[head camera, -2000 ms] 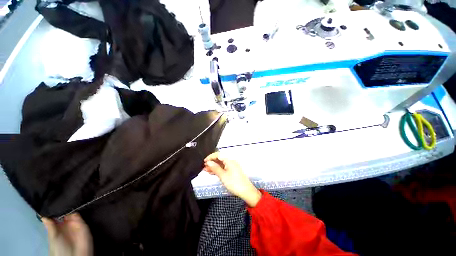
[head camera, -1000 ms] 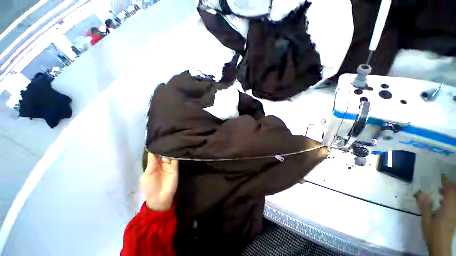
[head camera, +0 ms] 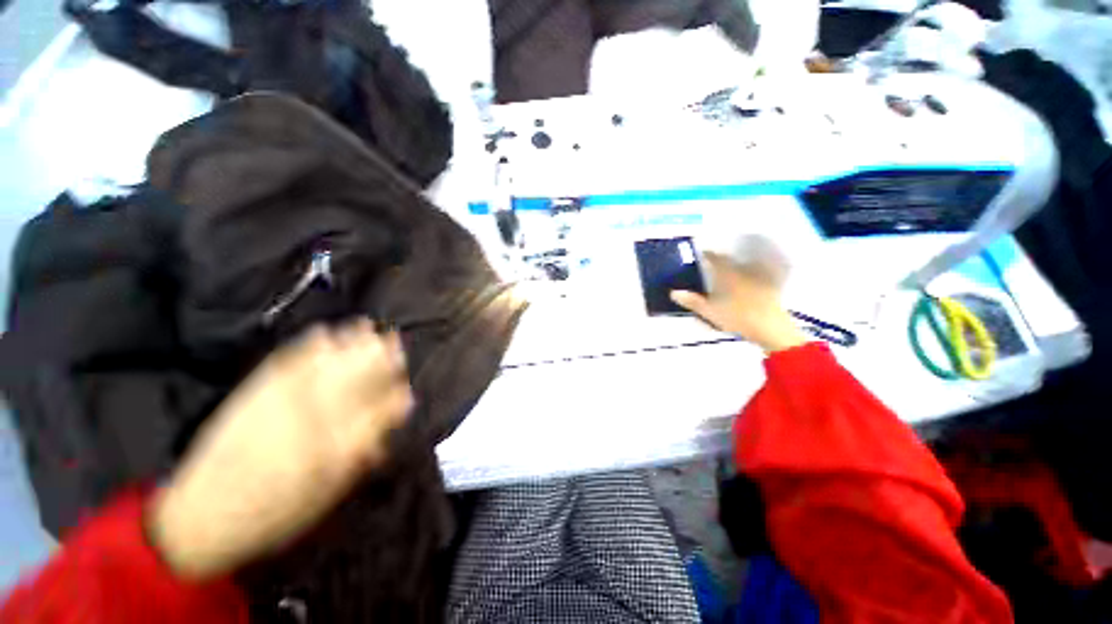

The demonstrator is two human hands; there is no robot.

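The dark brown jacket [head camera: 329, 159] lies heaped left of the machine, with its tapered edge near the presser foot and needle [head camera: 549, 266]. A silvery pocket zipper pull [head camera: 321, 265] shows on it. My left hand [head camera: 293, 427] is over the jacket, palm down and blurred; whether it grips cloth cannot be told. My right hand [head camera: 738, 296] is at the right edge of the dark smartphone [head camera: 662, 280], which lies flat on the machine bed. Its thumb touches the phone's lower right part; its fingers are blurred.
The white machine head [head camera: 732, 159] stands behind the phone. Black snips [head camera: 824, 327] lie beside my right wrist. Green and yellow scissors loops [head camera: 951, 338] are at the right. More dark cloth [head camera: 329, 73] lies at the back left. Red cloth [head camera: 1024, 500] shows at the lower right.
The view has swung right again. The jacket is turned over, its long zipper line no longer showing. My left hand has moved onto the heap; my right hand has come to the phone.
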